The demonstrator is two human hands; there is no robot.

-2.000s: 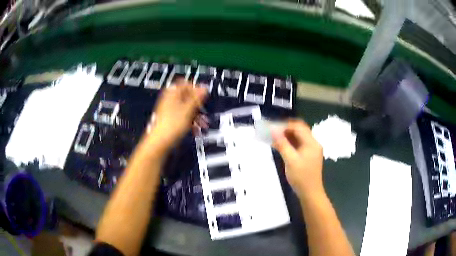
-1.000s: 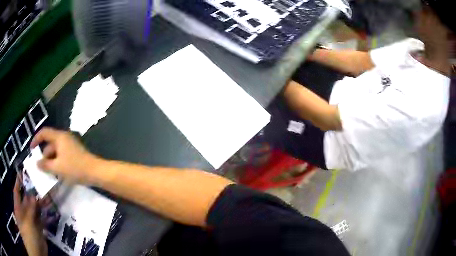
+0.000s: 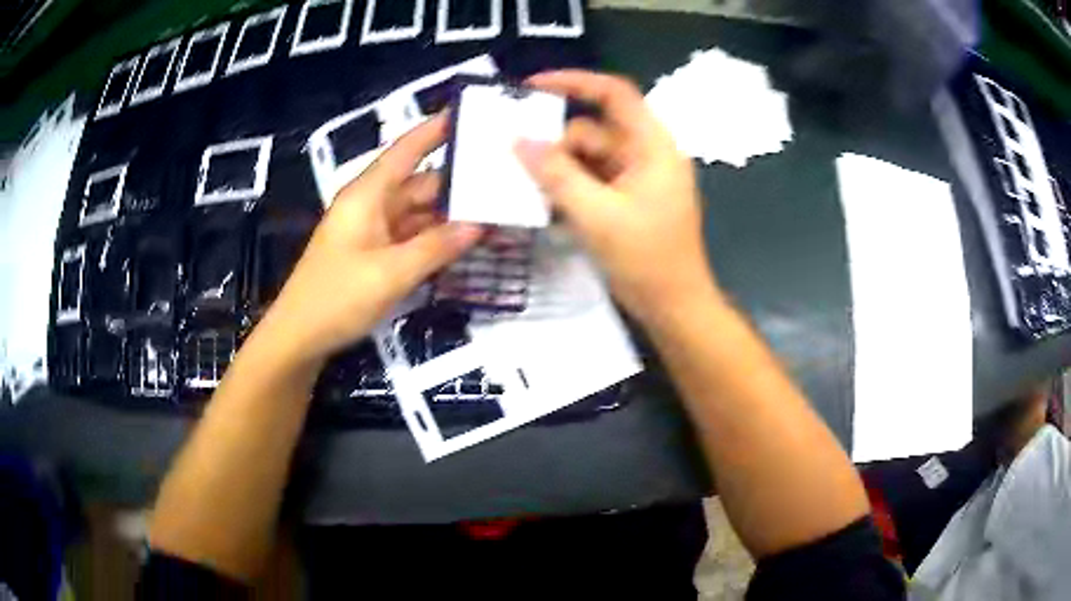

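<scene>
A black phone front housing (image 3: 487,272) with a key grid is held up over the bench. A white release liner (image 3: 499,159) lies over its window end. My left hand (image 3: 382,235) grips the housing by its left side. My right hand (image 3: 622,176) holds the liner against the housing, with the thumb on the liner's face. Below my hands, an adhesive sheet (image 3: 599,340) with rectangular cutouts lies tilted on the black tray; my hands and the housing partly hide it.
The black tray (image 3: 153,241) holds housings, several with white frames, in a back row and at left. White sheets (image 3: 33,247) lie far left. A liner pile (image 3: 722,108) and plain white sheets (image 3: 910,311) are at right. Another tray, a fan and a person's sleeve show far right.
The view has swung back from the right side to the bench. My hands now hold the housing and liner near the middle, above the adhesive sheet, which lies at a different angle than two seconds ago.
</scene>
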